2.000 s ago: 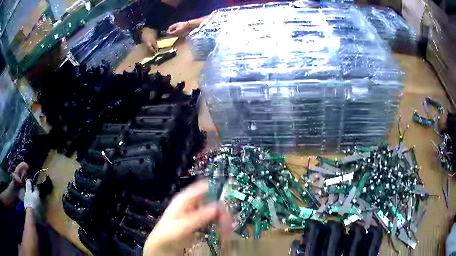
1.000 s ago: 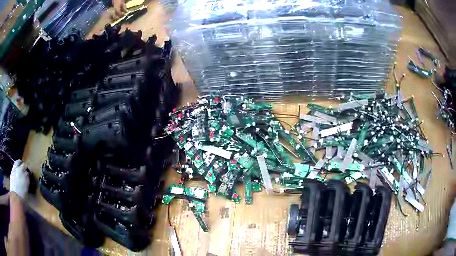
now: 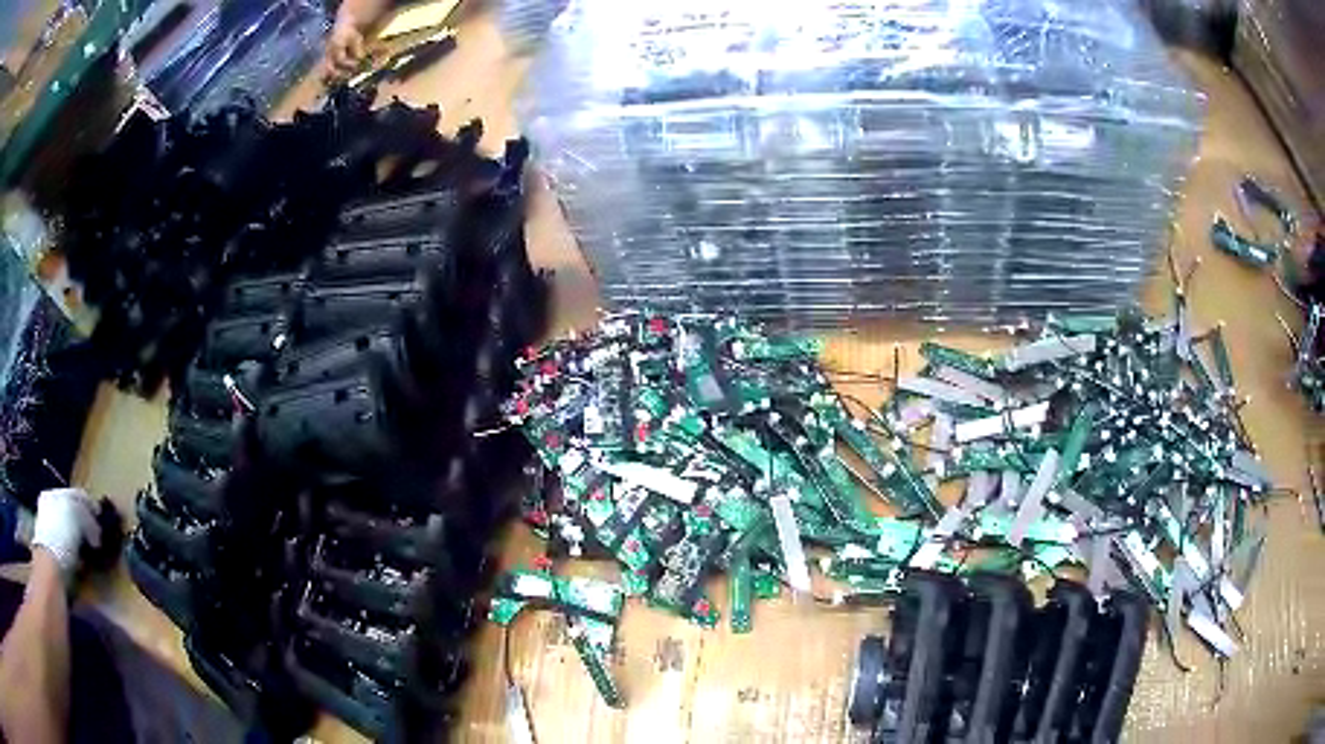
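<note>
Neither of my hands is in the picture. A heap of green circuit boards with red and white dots (image 3: 683, 465) lies at the middle front. A second heap of boards mixed with grey strips (image 3: 1104, 451) lies to its right. A short row of black housings (image 3: 1003, 661) stands at the front, cut off by the bottom edge, with a dark round end at its left. Stacked black housings (image 3: 342, 393) fill the left side. A thin pale tool or strip (image 3: 519, 715) lies at the bottom edge, too cut off to name.
A film-wrapped tray stack (image 3: 872, 189) stands at centre back. A jagged pile of small black parts (image 3: 204, 218) lies behind the housings. At far left is another person's white-gloved hand (image 3: 61, 526); a bare hand (image 3: 345, 51) is at top left. Loose boards (image 3: 1247, 244) lie at right.
The blurred bare hand seen over the board heap two seconds ago is gone from view. The view tilted down, then slightly back up. The heaps and housings look unchanged over the last second.
</note>
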